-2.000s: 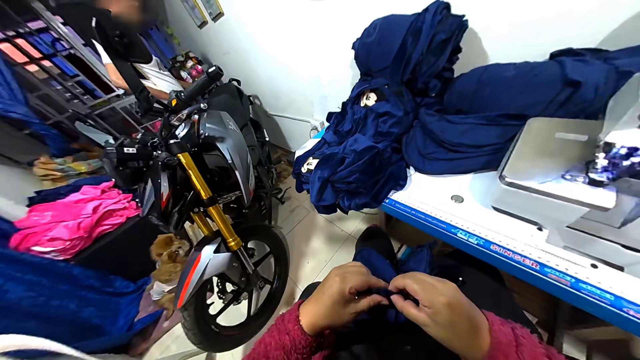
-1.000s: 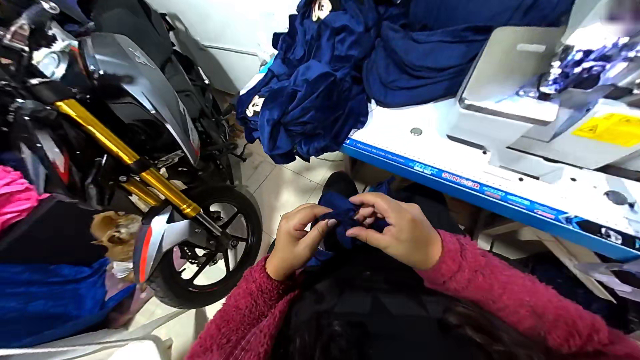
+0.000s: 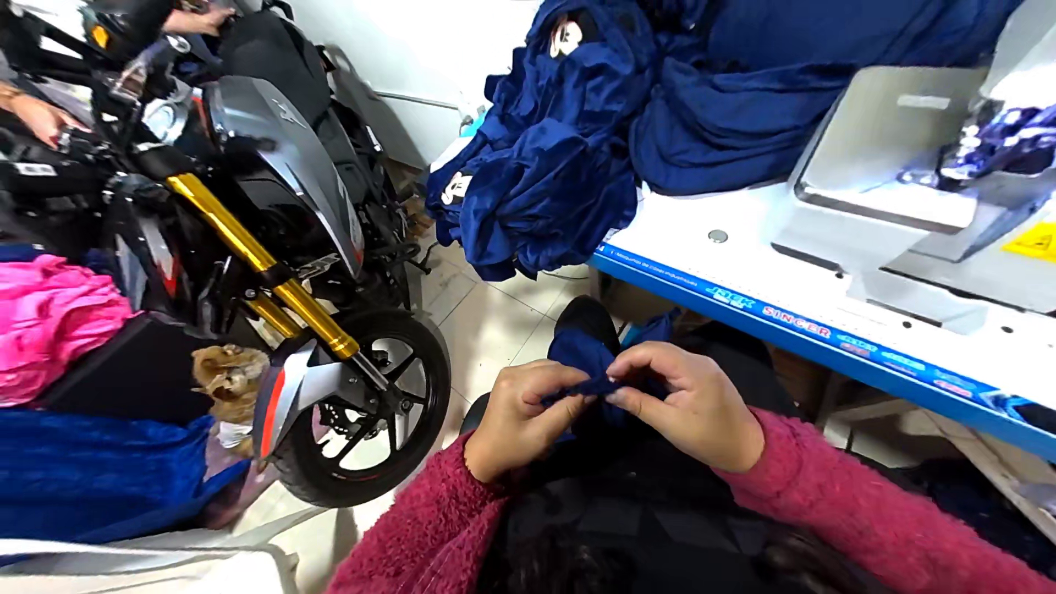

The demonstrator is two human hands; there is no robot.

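Observation:
A piece of navy blue fabric (image 3: 583, 355) hangs over my lap, its edge pinched between both hands. My left hand (image 3: 528, 417) grips it with thumb and forefinger. Close beside it, my right hand (image 3: 689, 404) pinches the same edge, fingertips almost touching the left ones. Both sleeves are fuzzy and dark pink. Ahead, a heap of navy garments (image 3: 549, 181) with pale printed patches hangs over the corner of the white sewing table (image 3: 701, 214). An industrial sewing machine (image 3: 891, 157) stands on that table at the right.
A motorcycle (image 3: 272, 272) stands at the left, with another person's hands (image 3: 41, 115) at its handlebar. Pink fabric (image 3: 58, 322), blue cloth (image 3: 107, 470) and a brown plush toy (image 3: 231, 384) lie beyond its front wheel. The table's blue front edge (image 3: 825, 330) runs close to my right arm.
Both hands stay together on the navy fabric, their fingertips shifted along it. Another person's hands now show at the motorcycle. The view has swung between frames.

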